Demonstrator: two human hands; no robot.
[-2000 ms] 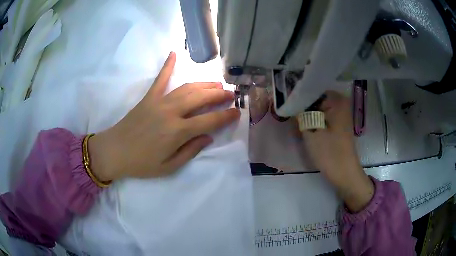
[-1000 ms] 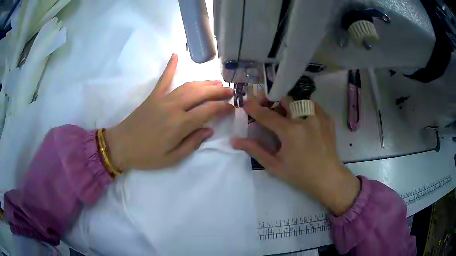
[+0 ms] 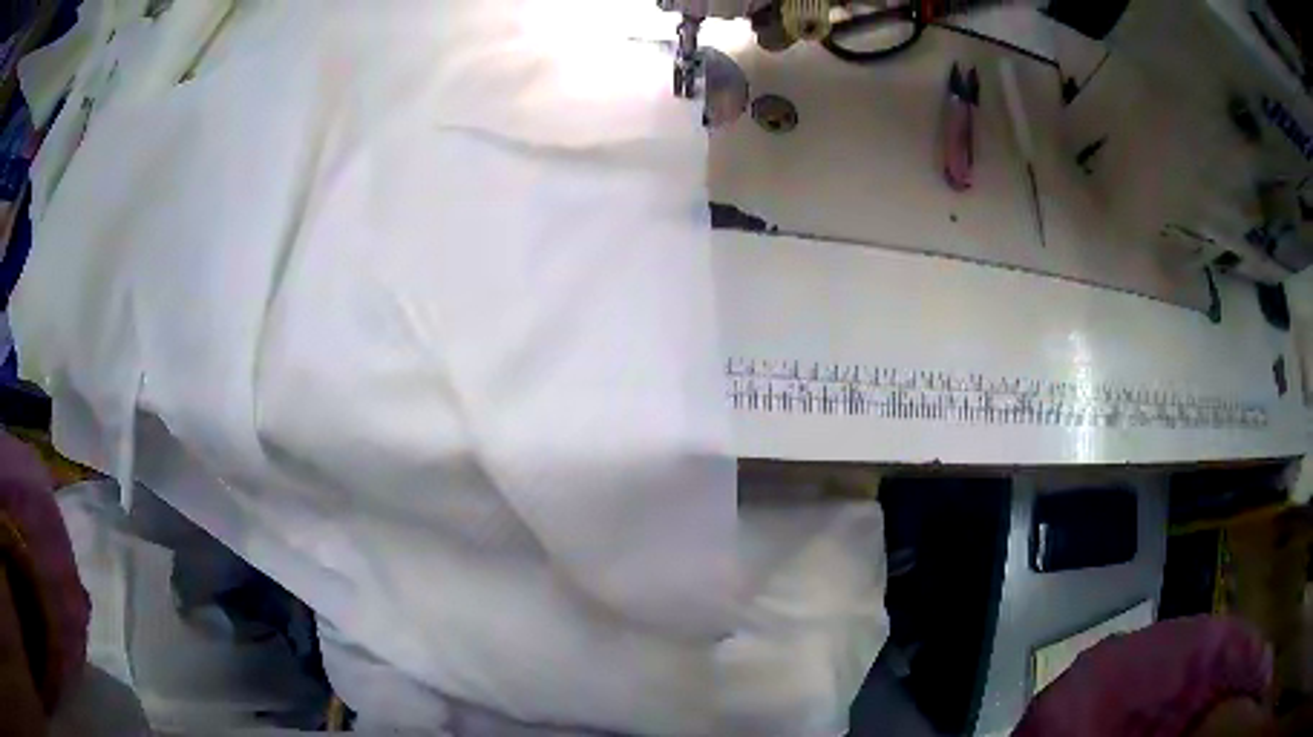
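Note:
A large white fabric panel (image 3: pixel 504 288) covers the left of the sewing table and hangs over its front edge in folds. Its straight right edge runs down from the presser foot and needle (image 3: pixel 687 65), at the top of the view. Only pink sleeves show of my arms: one sleeve (image 3: pixel 43 576) at the left rim and one (image 3: pixel 1152 680) at the bottom right. Both hands are out of the picture or too cut off to make out.
Pink thread snips (image 3: pixel 958 137), a thin pale pointed rod (image 3: pixel 1025 151) and black-red scissor loops (image 3: pixel 876 32) lie on the machine bed. A ruler scale (image 3: pixel 994 399) runs along the table front. A black flat object (image 3: pixel 1086 530) sits below the table edge.
Both hands have left the cloth and the needle area. The view has tilted down, showing the table's front edge and the hanging cloth. The machine head has mostly left the top of the picture.

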